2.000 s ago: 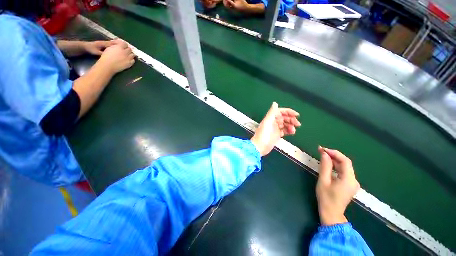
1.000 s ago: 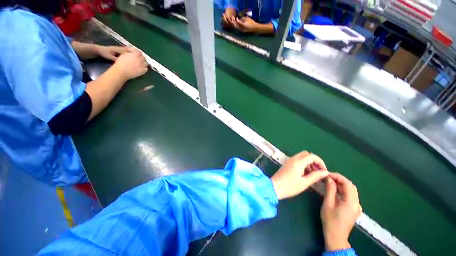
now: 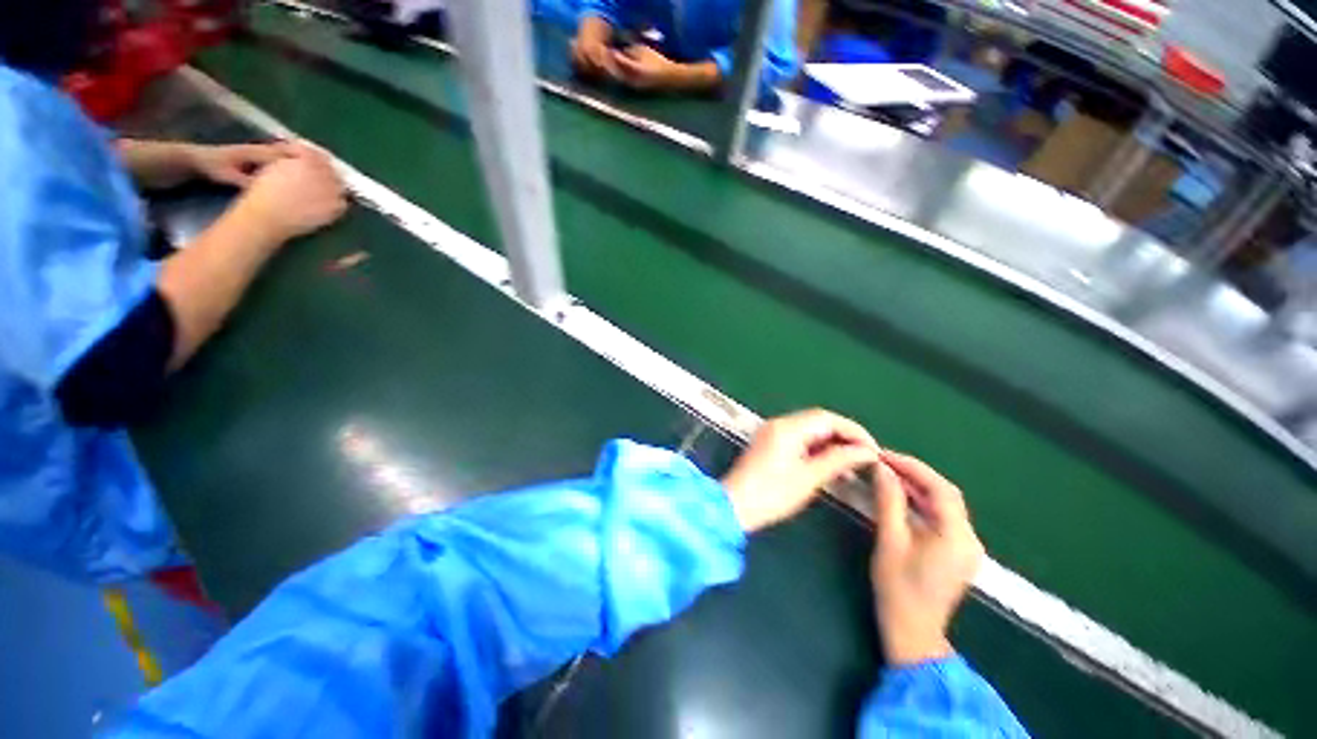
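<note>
My left hand (image 3: 794, 465) and my right hand (image 3: 922, 552) meet at the fingertips above the white guard rail (image 3: 650, 370). Thumb and index finger of each hand are pinched together. Anything between the fingertips is too small to make out. Both wrists come out of light-blue smock cuffs. My left forearm lies across the dark green bench top (image 3: 433, 375).
The green conveyor belt (image 3: 809, 332) runs beyond the rail. A grey-white post (image 3: 509, 173) rises from the rail. A person in blue (image 3: 72, 318) sits at the left, hands on the bench. Another person's hands (image 3: 628, 65) are across the belt. A white-edged panel (image 3: 884, 87) lies behind.
Two seconds ago my hands were apart, the left one open with spread fingers. They have come together at the fingertips and stay so. The view has shifted a little.
</note>
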